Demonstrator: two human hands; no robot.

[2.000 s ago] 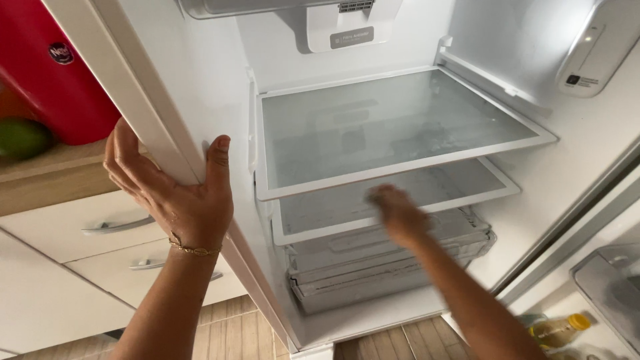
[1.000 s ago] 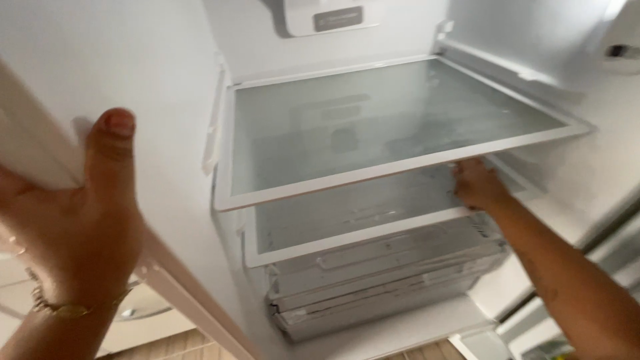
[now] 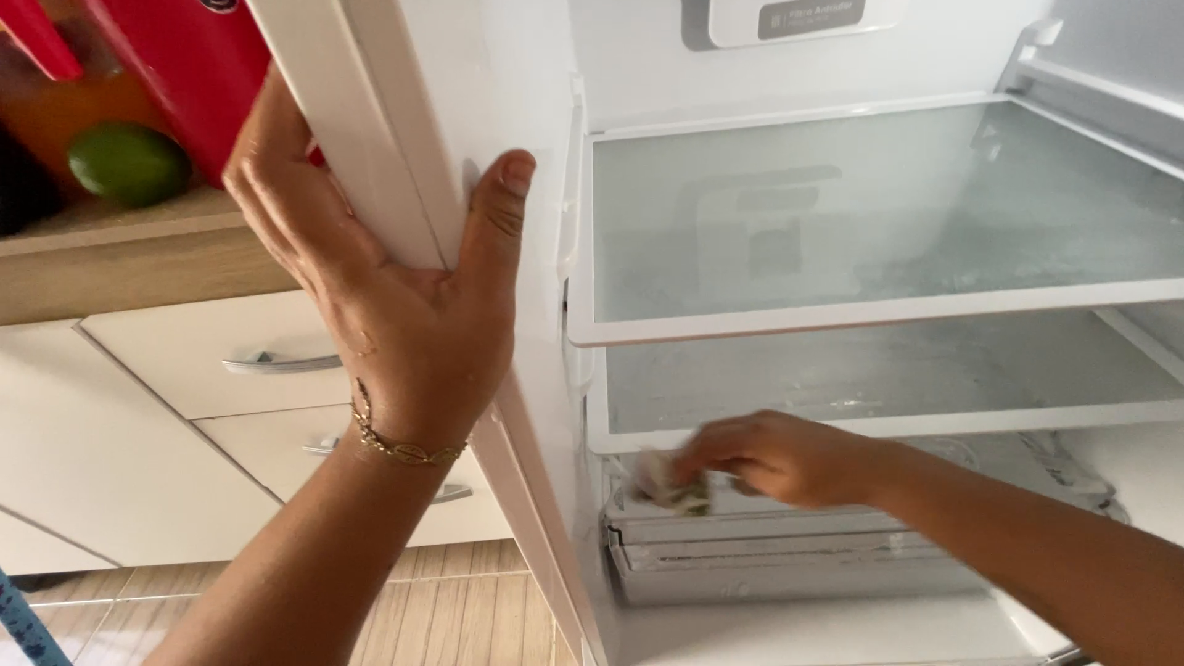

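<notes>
My left hand [image 3: 388, 305], with a bracelet at the wrist, grips the front edge of the refrigerator's side wall [image 3: 370, 129], thumb on the inner face. My right hand [image 3: 777, 458] is inside the refrigerator, its fingers closed on a blurred, crumpled cloth or sponge [image 3: 673, 483]. That item is just below the front rim of the lower glass shelf [image 3: 851, 370], above the clear crisper drawer [image 3: 786, 564]. The upper glass shelf [image 3: 860, 213] has a white frame and lies over the lower one. Droplets or smears show on the lower glass.
Left of the refrigerator are white drawers [image 3: 231, 351] with metal handles under a wooden countertop [image 3: 139, 268]. A green fruit [image 3: 129, 165] and a red container [image 3: 185, 74] are on it. A control box [image 3: 805, 14] juts from the refrigerator's back wall above the shelves. Tiled floor [image 3: 444, 610] lies below.
My right hand has moved left and down, from the right part of the lower shelf to below its front rim. My left hand remains at the refrigerator's edge. The view has shifted.
</notes>
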